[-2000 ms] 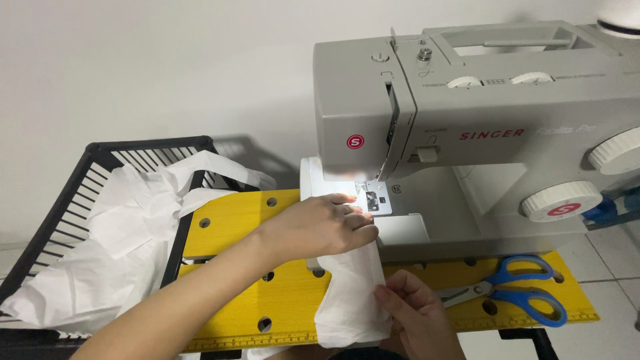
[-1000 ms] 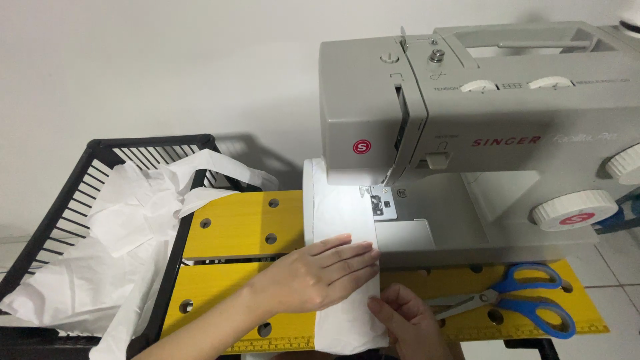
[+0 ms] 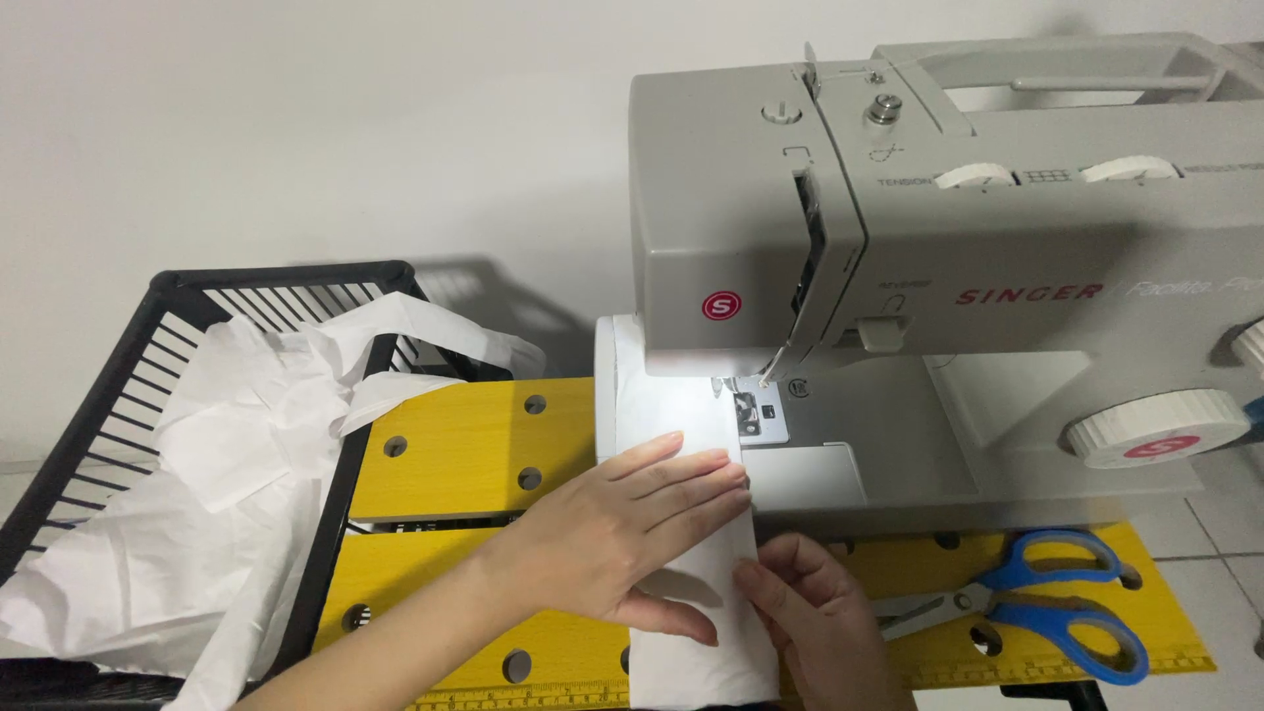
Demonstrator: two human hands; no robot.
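Note:
A strip of white fabric [image 3: 691, 632] runs over the front of a grey Singer sewing machine [image 3: 731, 227], its upper part under the lit needle area. My left hand [image 3: 632, 533] lies flat on the strip, fingers spread, pressing on it. My right hand [image 3: 815, 602] pinches the strip's right edge between thumb and finger, lower down. The needle plate [image 3: 760, 415] shows just right of the fabric. Blue-handled scissors [image 3: 987, 597] lie right of my right hand, their blades partly hidden behind it.
A black plastic basket [image 3: 346, 474] holding crumpled white fabric [image 3: 247, 434] stands at the left. The machine rests on a yellow perforated worktop [image 3: 464, 425] with a ruler scale along its front edge. A plain wall rises behind; floor tiles show at the right.
My left hand has moved back from the needle area and now lies lower on the strip. More of the fabric beside the needle is uncovered. My right hand still pinches the edge.

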